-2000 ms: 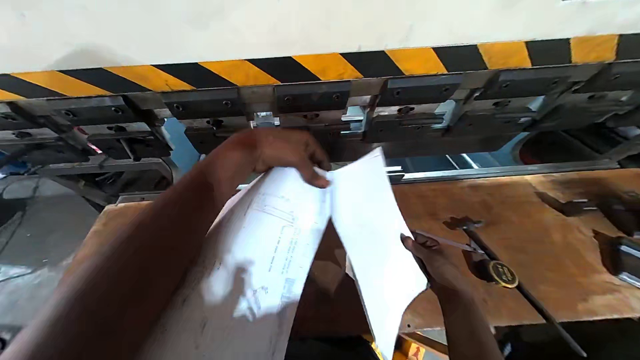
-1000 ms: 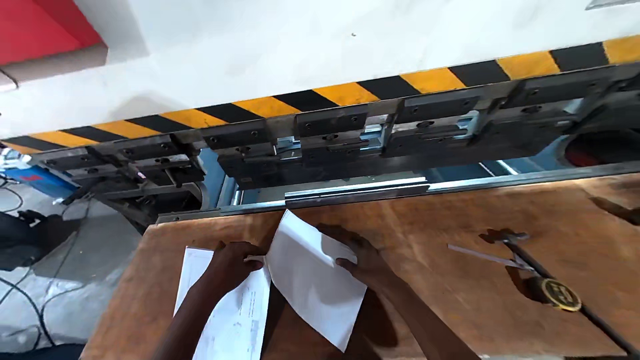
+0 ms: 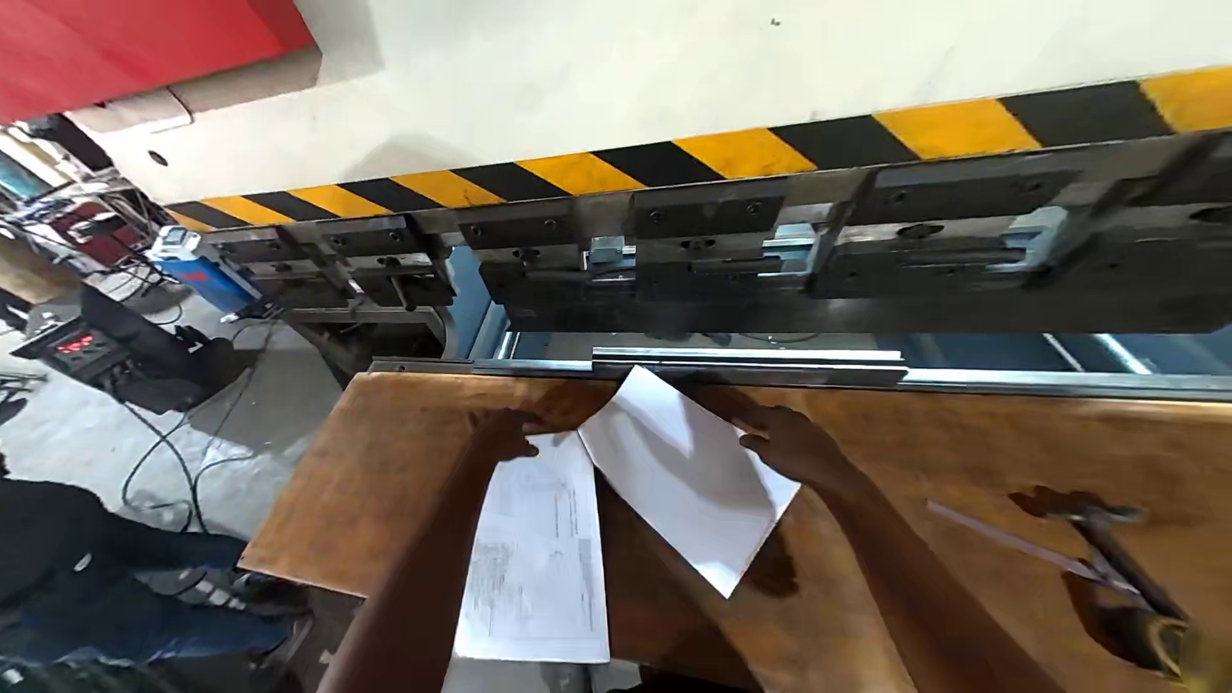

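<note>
Printed paper sheets (image 3: 539,558) with a drawing and writing lie on the brown table board, and my left hand (image 3: 505,435) pinches their upper left corner. A blank white sheet side (image 3: 688,472) slants to the right, meeting the printed one near its top corner. My right hand (image 3: 794,445) holds the right edge of this white part between thumb and fingers. Whether the two parts are joined at the corner cannot be told.
Beyond the board (image 3: 327,462) runs a press brake's lower die (image 3: 746,366), under its clamped upper tooling (image 3: 712,231). A hammer (image 3: 1121,553), a thin strip (image 3: 1011,539) and a round tape-like item (image 3: 1165,640) lie right. A person (image 3: 115,568) is at the lower left.
The papers, held up two seconds ago, now lie lower on the board and more spread apart. My right hand has moved from the lower right edge to the upper right edge of the white part.
</note>
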